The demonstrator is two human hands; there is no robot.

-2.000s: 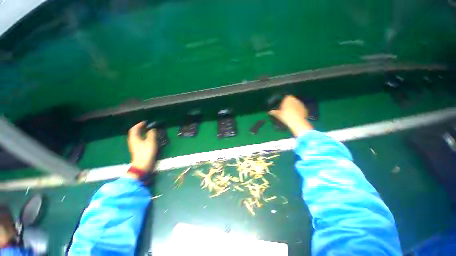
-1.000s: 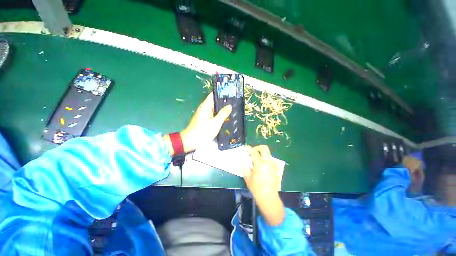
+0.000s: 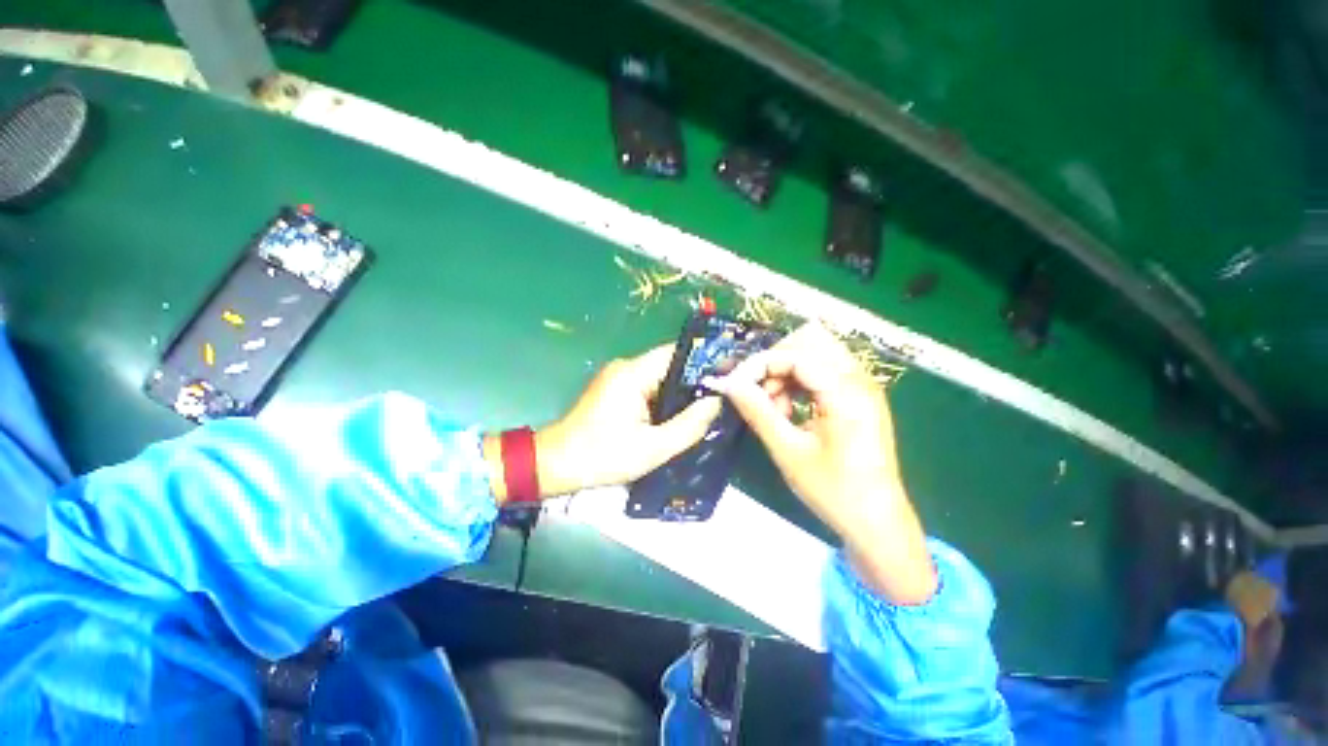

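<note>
My left hand point(image 3: 619, 426) holds a phone mid-frame point(image 3: 682, 484) by its left side, thumb over its face, above the bench. The frame tilts, with its blue-silver main board point(image 3: 714, 350) and a red dot at the upper end. My right hand point(image 3: 827, 423) is at the board, thumb and fingertips pinched together; whether they hold a thin strand is hidden. Cream-yellow cables point(image 3: 648, 277) lie behind, partly covered by my right hand. A white sheet point(image 3: 736, 561) lies below the phone. A red strap point(image 3: 519, 466) is round my left wrist.
A second phone frame point(image 3: 251, 328) lies on the bench at left, with a round holder point(image 3: 41, 143) beyond it. A white rail point(image 3: 481, 168) borders the belt, where several phones point(image 3: 645, 124) lie. A neighbour's hand point(image 3: 1255, 612) and black trays point(image 3: 1187, 547) are at right.
Both hands came back from the belt, and my left hand took hold of the phone. Since then my right hand has moved from the white sheet up to the board, and the view has shifted.
</note>
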